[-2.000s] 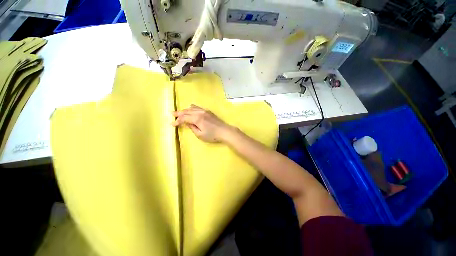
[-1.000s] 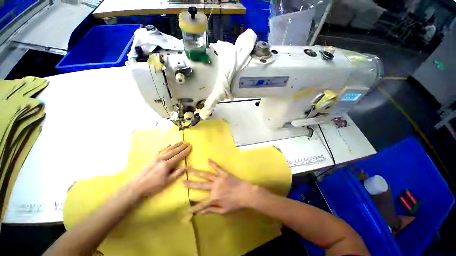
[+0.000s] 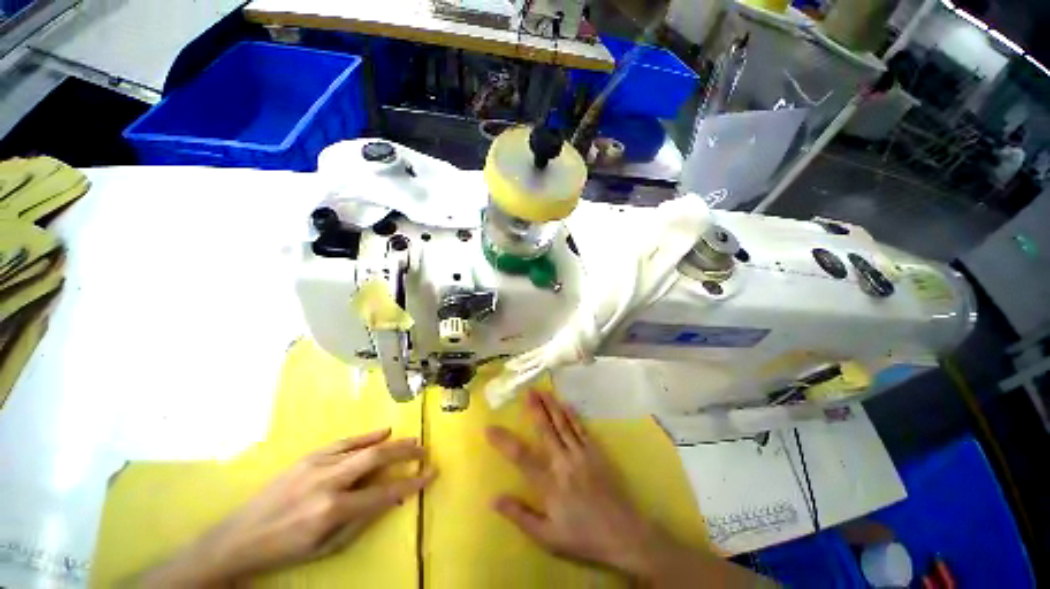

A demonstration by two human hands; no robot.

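Note:
The yellow panel point(image 3: 184, 506) lies flat on the white table, with a dark straight seam point(image 3: 423, 506) down its middle. Its far end runs under the head of the white sewing machine point(image 3: 461, 288); the presser foot and needle are hidden by the head. My left hand point(image 3: 328, 500) lies on the panel left of the seam, its fingertips at the seam. My right hand point(image 3: 576, 489) lies right of the seam, fingers spread and pointing toward the machine. Both hands press on the panel from above and grip nothing.
A stack of olive-yellow panels point(image 3: 29, 247) is at the table's left edge. A blue bin point(image 3: 248, 104) stands behind the table, another blue bin point(image 3: 979, 506) at lower right. A twisted white cloth point(image 3: 622, 293) and a yellow-topped bottle point(image 3: 533, 184) are on the machine head.
The view has moved closer over the machine head. My left hand has come down lower beside the seam. My right hand has shifted right, away from the seam, its fingers now pointing forward.

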